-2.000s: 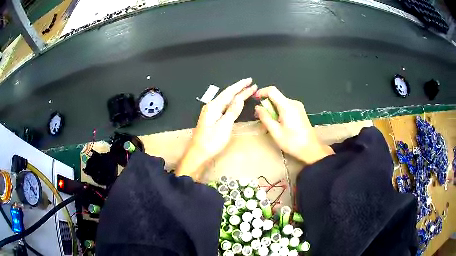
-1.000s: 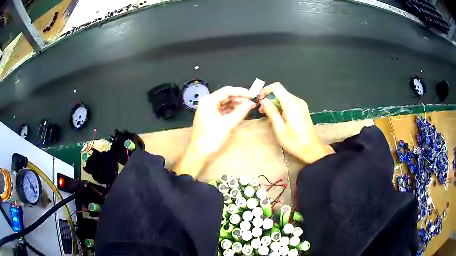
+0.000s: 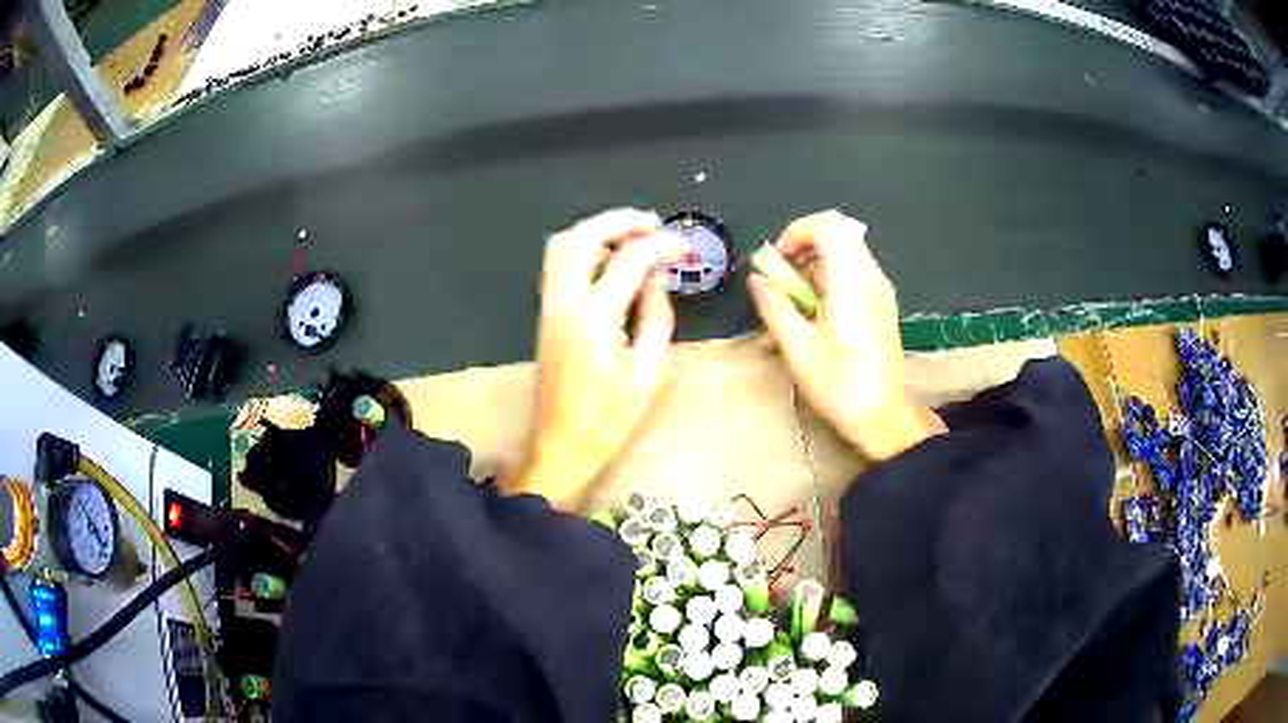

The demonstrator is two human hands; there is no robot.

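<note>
My right hand (image 3: 836, 318) holds a green battery cell (image 3: 801, 287) between thumb and fingers above the belt. My left hand (image 3: 605, 318) is to its left, fingers curled and slightly blurred; whether it holds anything cannot be told. A round white faceplate with a black rim (image 3: 698, 271) lies on the belt between my hands, partly behind my left fingertips. A pile of green cells with pale ends (image 3: 713, 614) lies between my sleeves, with thin red wires (image 3: 780, 526) at its upper right.
The dark green belt (image 3: 876, 127) runs across. More faceplates (image 3: 314, 309) and a black housing (image 3: 206, 363) lie at left, another faceplate (image 3: 1219, 249) far right. Black housings with cells (image 3: 290, 473) sit by my left sleeve. A pressure gauge (image 3: 88, 527) is far left, blue components (image 3: 1201, 438) right.
Faceplates on the belt have moved right. My hands, close together before, are apart. The black housing left of the middle faceplate and the white slip are no longer visible.
</note>
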